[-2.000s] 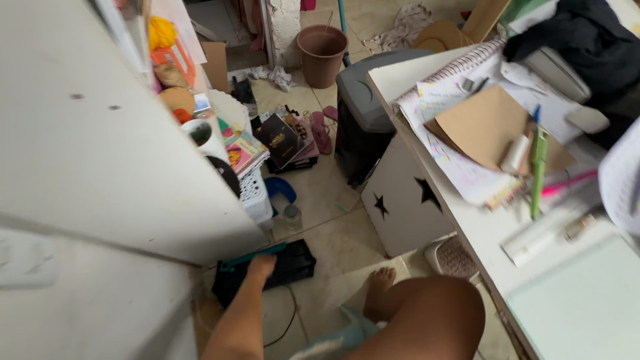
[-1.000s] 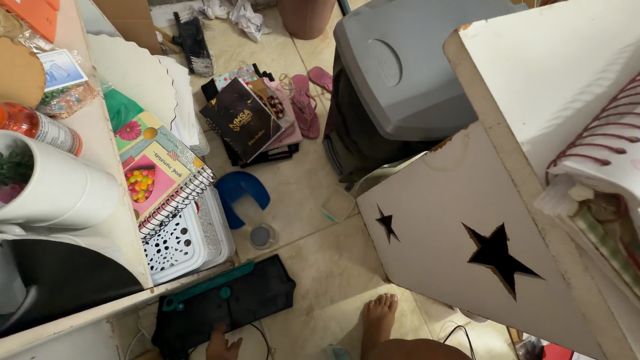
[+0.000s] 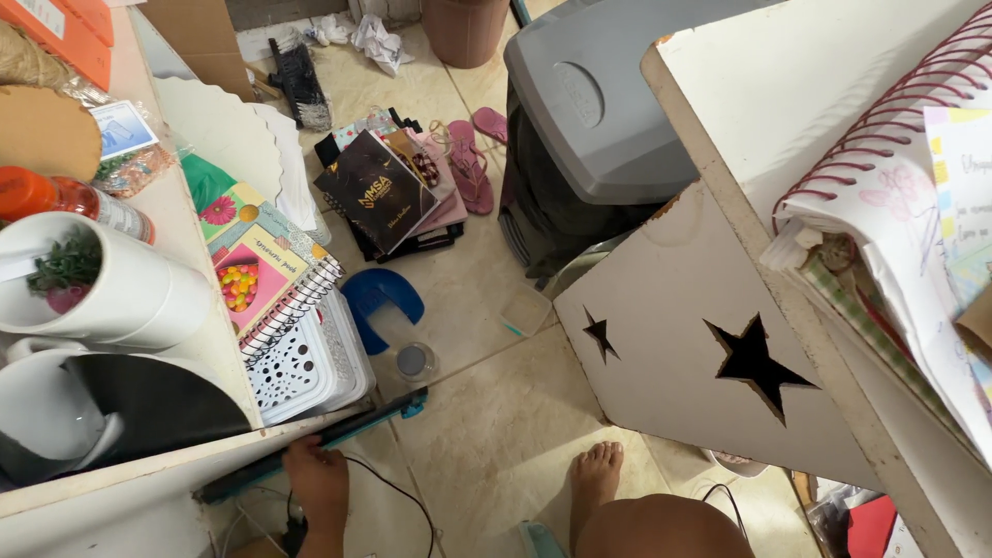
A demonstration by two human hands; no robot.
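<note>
My left hand [image 3: 318, 473] is low in the view, its fingers closed on the near edge of a long, flat black and teal case [image 3: 356, 422]. The case is tilted on its side beside the white shelf unit, partly hidden under the shelf's edge. A thin black cable [image 3: 399, 490] curves over the floor tiles to the right of the hand. Just past the case's far end lie a small clear jar with a grey lid [image 3: 415, 361] and a blue plastic piece [image 3: 364, 298]. My right hand is not in view.
The shelf top [image 3: 232, 380] holds a white mug, spiral notebooks and a bottle. Notebooks [image 3: 380, 194], pink flip-flops [image 3: 469, 167], a brush head [image 3: 298, 81] and a clear container [image 3: 527, 310] lie on the floor. A grey-lidded bin [image 3: 573, 101] stands by a white desk panel with star cut-outs [image 3: 666, 325].
The black and teal case, lying flat one second ago, is now tipped up on its edge against the shelf side. My left hand has moved onto it from just in front.
</note>
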